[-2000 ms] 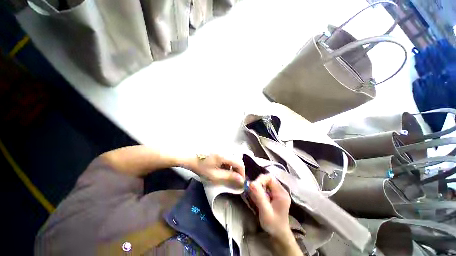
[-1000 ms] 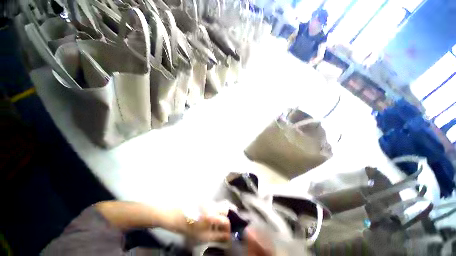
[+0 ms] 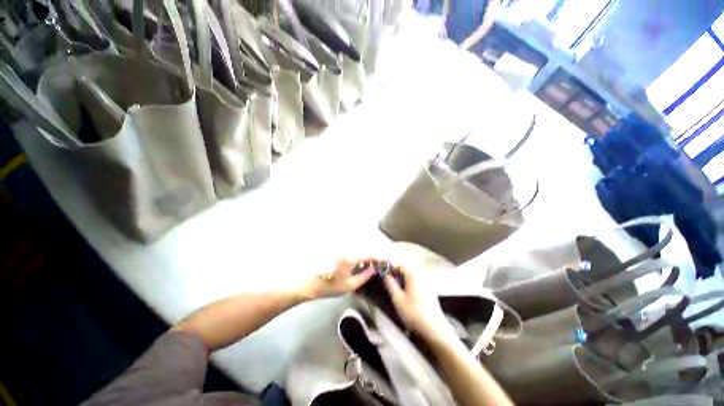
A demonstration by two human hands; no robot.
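Observation:
My left hand (image 3: pixel 351 277) and my right hand (image 3: pixel 411 295) meet at the upper corner of a grey-beige tote bag (image 3: pixel 317 361) lying in front of me. Their fingertips pinch a small dark part with a glint of metal between them. The fingers hide most of it, so I cannot tell what it is. The bag's pale rim curves round a dark opening below my hands. A metal ring (image 3: pixel 352 365) shows at the rim, and my right forearm crosses over the bag.
One tote (image 3: pixel 452 210) stands on the white table (image 3: pixel 278 230) ahead. A row of totes (image 3: pixel 163 158) stands at the left. More totes (image 3: pixel 548 349) lie at the right. Dark blue piles (image 3: pixel 651 182) are beyond. Part of a person (image 3: pixel 468 20) shows at the far edge.
The view has tilted up from the bag, showing more of the tote row and workshop. My hands have moved forward, away from my body, and pinch a different spot, the bag's far corner.

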